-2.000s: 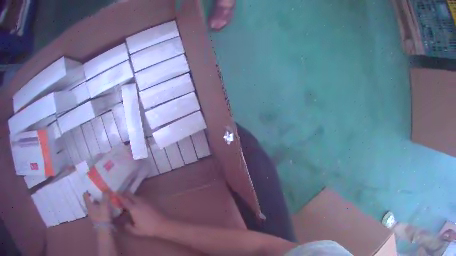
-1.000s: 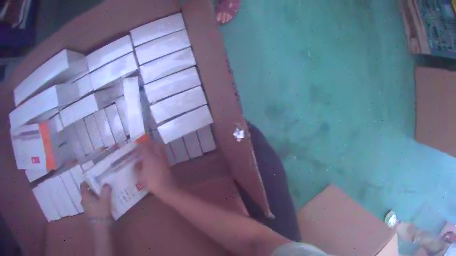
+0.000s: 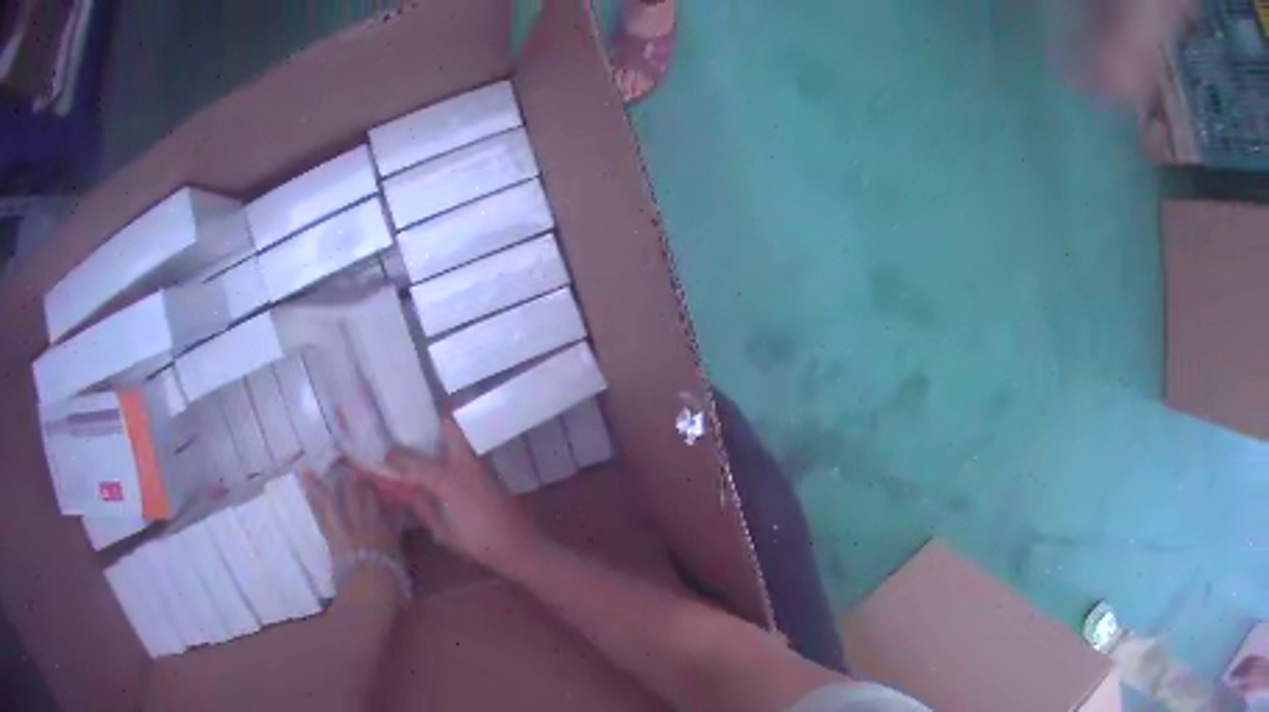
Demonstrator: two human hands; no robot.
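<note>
White slim boxes [image 3: 483, 234] stand edge-on in tight rows inside a large open brown carton [image 3: 585, 167]. A wider white box with an orange band [image 3: 105, 452] lies at the left. My left hand [image 3: 355, 522], with a band at the wrist, is at the right end of the lower-left row of boxes [image 3: 230, 563]. My right hand [image 3: 452, 501] is beside it, at the lower end of blurred white boxes [image 3: 376, 362] in the middle. The fingers of both hands are blurred and partly hidden, so their grip is unclear.
A carton flap with a small silvery spot [image 3: 692, 422] rises on the right. Beyond are green floor, a brown carton [image 3: 974, 633], another carton [image 3: 1218, 313] and a crate [image 3: 1236, 84]. A person's foot [image 3: 643, 56] shows at the top; a blurred shape is at upper right.
The printed box between my hands is no longer seen face-up. The lower-left row now shows more box edges. White boxes in the middle have shifted, and my hands are closer together.
</note>
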